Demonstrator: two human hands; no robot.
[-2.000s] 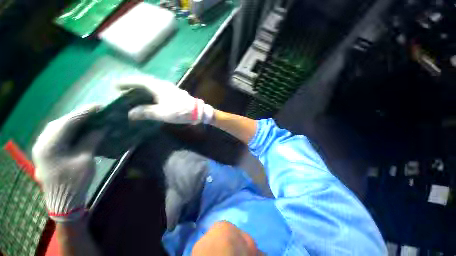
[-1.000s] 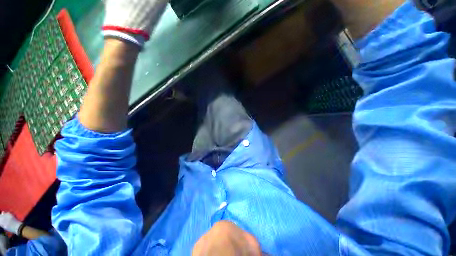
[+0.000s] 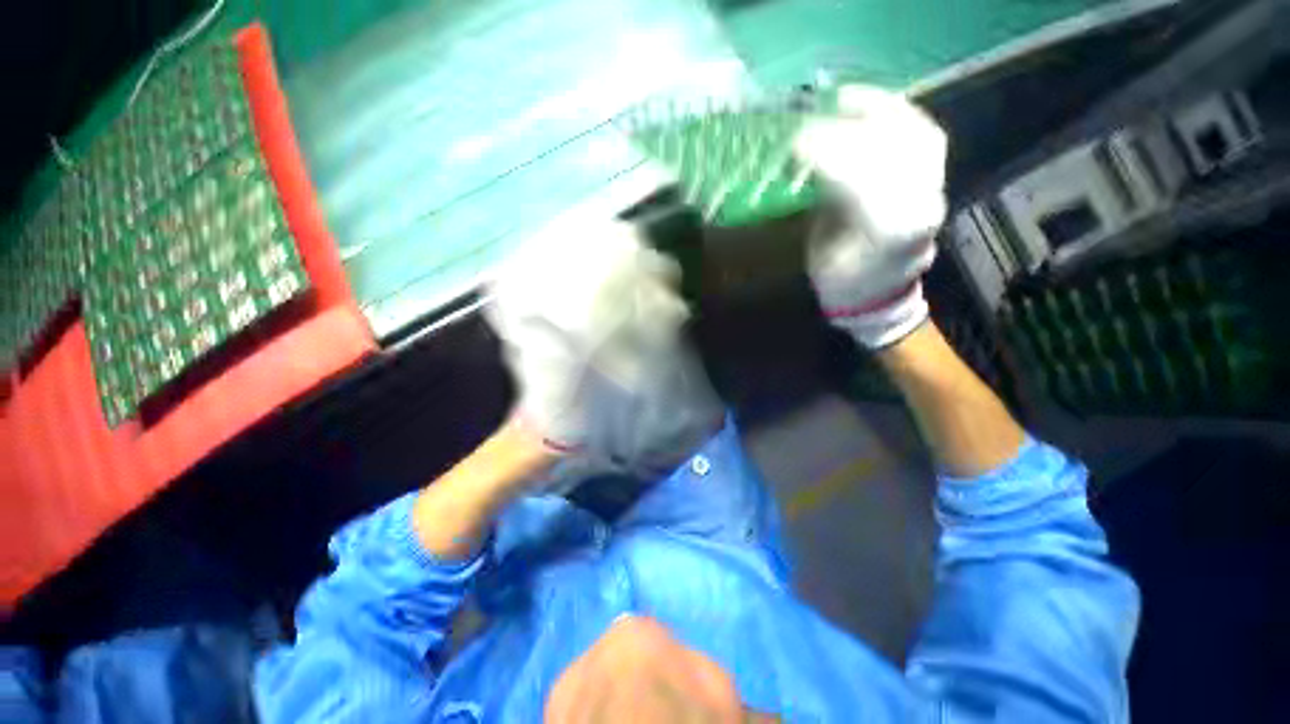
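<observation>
A green PCB panel (image 3: 743,159) with rows of pale parts is held over the bench's front edge, a little blurred. My right hand (image 3: 877,198), in a white knit glove, grips its right end. My left hand (image 3: 594,318), gloved and blurred, is at a dark piece by the panel's left end; whether it grips that piece is unclear. Laid-out strips (image 3: 191,226) lie in dense green rows on the red board (image 3: 304,347) at the left.
A clear plastic sheet (image 3: 524,99) lies on the green mat behind my hands. A PCB magazine rack (image 3: 1061,205) with green boards stands at the right below the bench edge. A white cable (image 3: 163,54) lies behind the rows. Blue clothing of another person (image 3: 149,679) shows at the lower left.
Both hands have come back into fuller view near the bench edge, and the green panel now shows in my right hand. The view has shifted, showing more red board and the rack.
</observation>
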